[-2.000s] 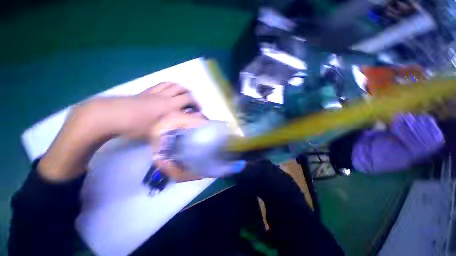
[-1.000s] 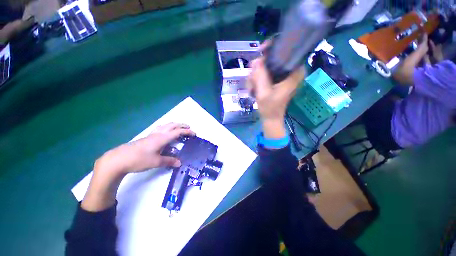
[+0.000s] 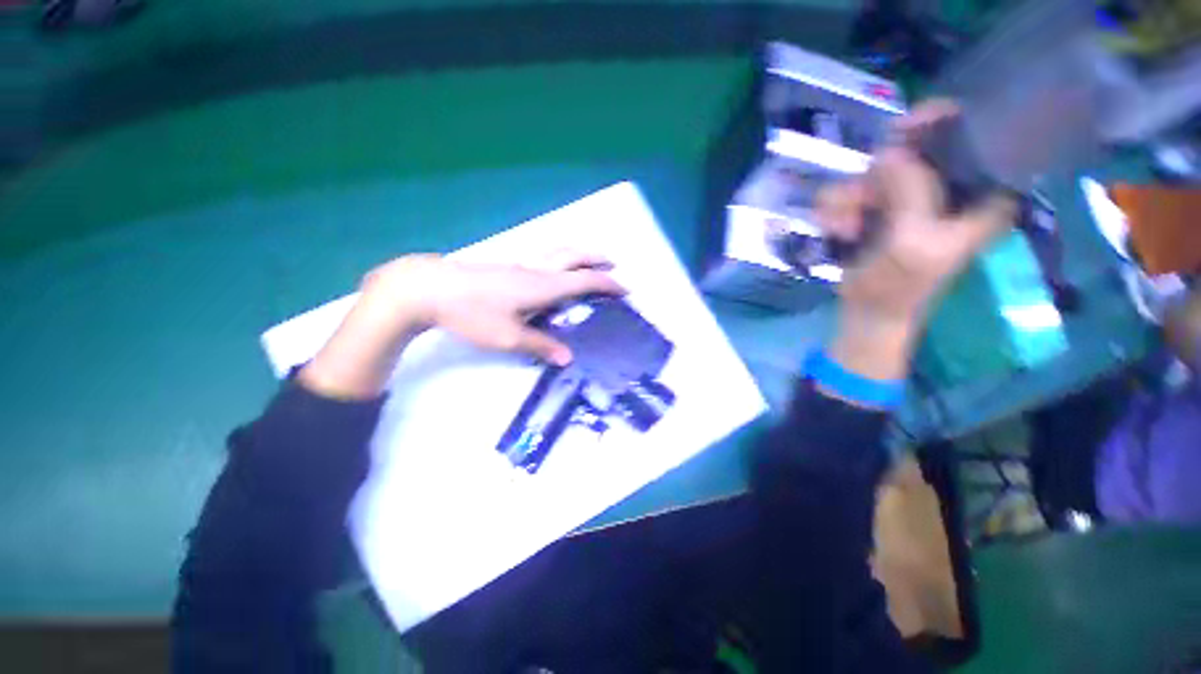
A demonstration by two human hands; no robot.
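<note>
The black device body (image 3: pixel 616 345) lies on the white work mat (image 3: pixel 435 527), with its short lens barrel (image 3: pixel 645 406) and narrow side arm (image 3: pixel 536 419) pointing down in the picture. My left hand (image 3: pixel 494 306) rests on the device's upper left edge, thumb and fingers around it. My right hand (image 3: pixel 909 224), with a blue wrist band, holds the grey and black electric screwdriver (image 3: pixel 1027 99), which is blurred, beside the screw feeder (image 3: pixel 832 99). The screwdriver's tip and any screw cannot be made out.
A mint green box (image 3: pixel 1025 296) stands right of my right hand. At the far right are an orange sheet (image 3: pixel 1162 227) and a person's purple sleeve (image 3: pixel 1152 454). A cardboard box (image 3: pixel 911 553) is below the green bench's edge.
Since one second ago the view has shifted, so mat and device appear further right and higher. My right hand still holds the screwdriver near the feeder; my left hand stays on the device.
</note>
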